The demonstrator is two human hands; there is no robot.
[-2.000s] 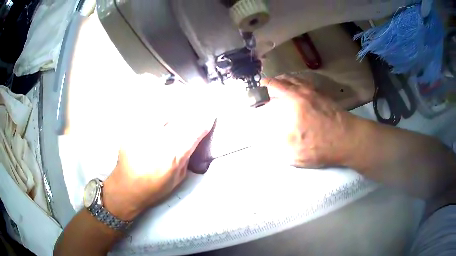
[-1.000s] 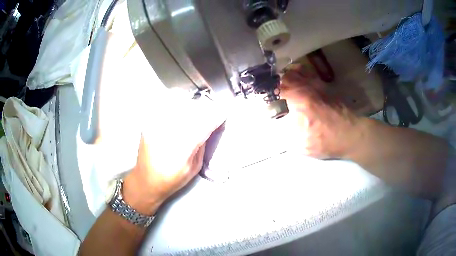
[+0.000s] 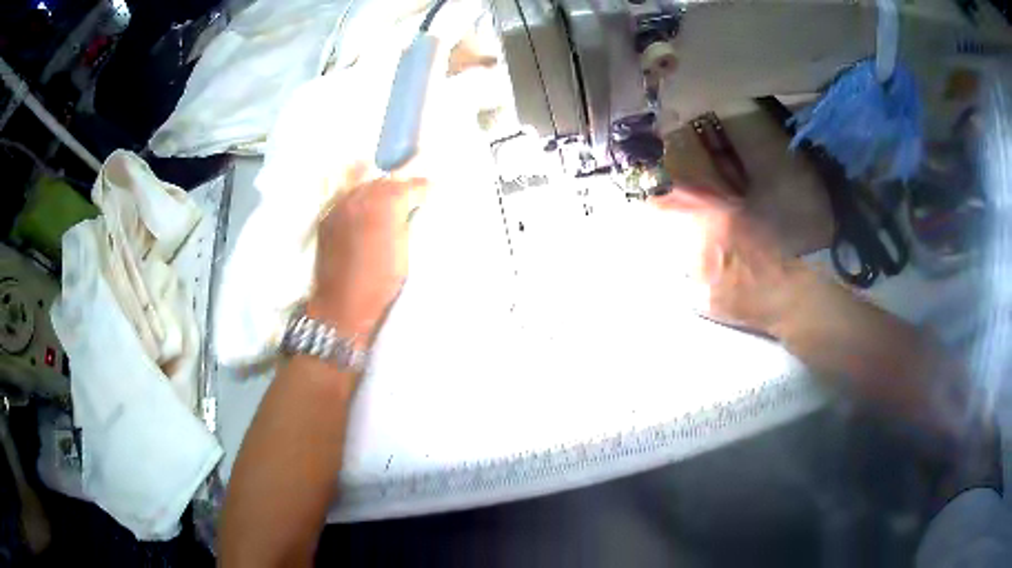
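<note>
The sewing machine head (image 3: pixel 555 67) stands at upper centre, with the dark presser foot and needle cluster (image 3: pixel 638 161) at its lower right. My left hand (image 3: pixel 361 250), with a metal watch, lies left of the head at the edge of cream-white cloth (image 3: pixel 277 239). Its fingers are washed out by glare, so its grip cannot be told. My right hand (image 3: pixel 744 261) is blurred, just right of and below the needle cluster, fingertips towards it. Glare hides what lies under its fingers.
Loose cream pieces (image 3: pixel 139 311) hang at left; more cloth (image 3: pixel 261 83) lies behind. A grey bar (image 3: pixel 408 105) stands left of the head. A red-brown tool (image 3: pixel 721 153), scissors (image 3: pixel 869 239) and blue tassel (image 3: pixel 866 117) are right. A printed ruler (image 3: pixel 599 444) follows the front edge.
The view has shifted, so the machine appears further right. My left hand has moved left, away from the needle. The dark gap beside it no longer shows. My right hand stays near the needle.
</note>
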